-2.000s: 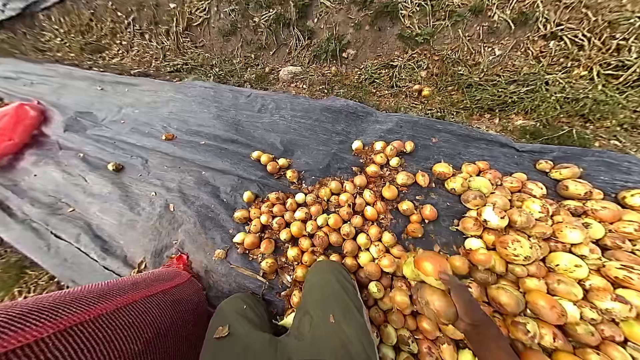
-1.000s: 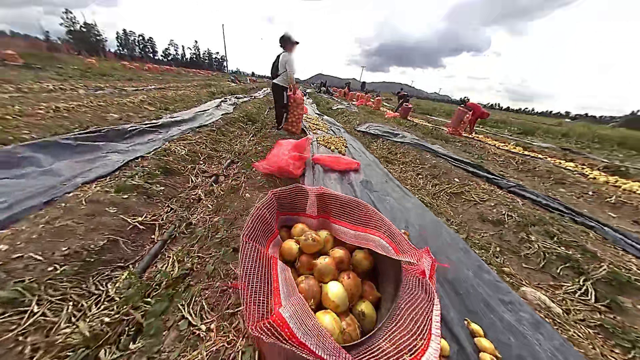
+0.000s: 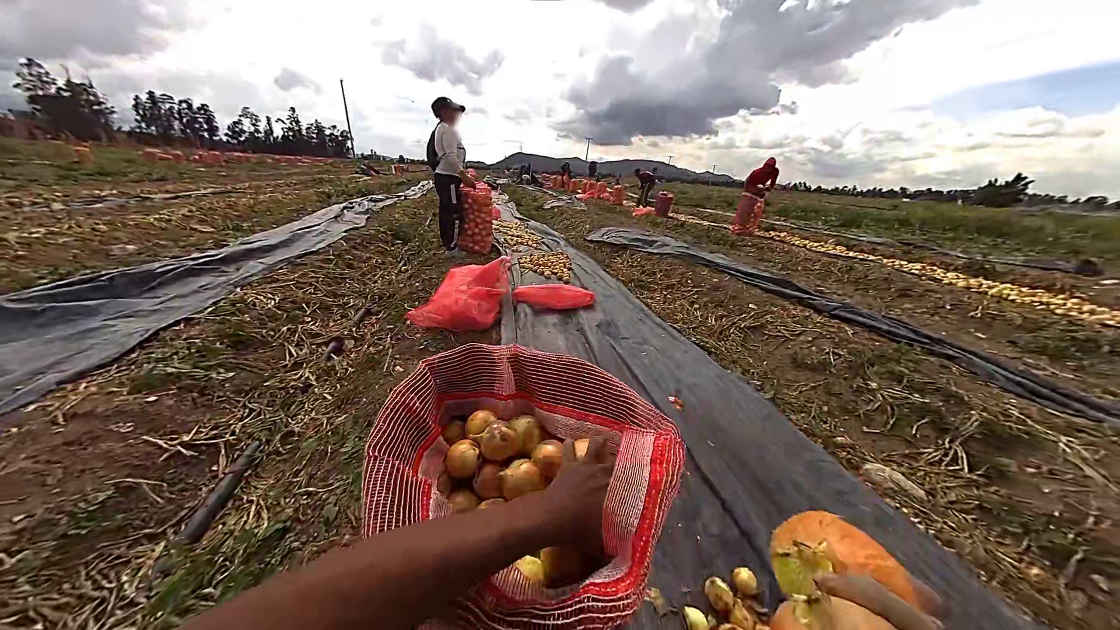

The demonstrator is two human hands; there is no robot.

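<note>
A red-and-white mesh sack (image 3: 398,472) stands open on the ground sheet, with onions (image 3: 499,442) inside. Reaching in from the lower left, my left hand (image 3: 582,494) is inside the sack's mouth by its right wall, beside the onions; its fingers are partly hidden, so whether it grips one is unclear. At the lower right edge, to the right of the sack, my right hand (image 3: 871,597) holds large onions (image 3: 831,547), partly cut off by the frame. Small loose onions (image 3: 719,595) lie on the dark sheet (image 3: 744,437) between the sack and my right hand.
Red mesh bags (image 3: 464,296) lie beyond the sack. Farther on, a person (image 3: 449,171) stands by a filled onion sack (image 3: 477,219); another person in red (image 3: 759,179) bends over a sack (image 3: 748,214). Dry stalks and a dark pipe (image 3: 219,494) lie at left.
The view has swung up from the onion pile. My left hand has come into the sack, and my right hand has come into view with large onions; neither hand showed one second ago.
</note>
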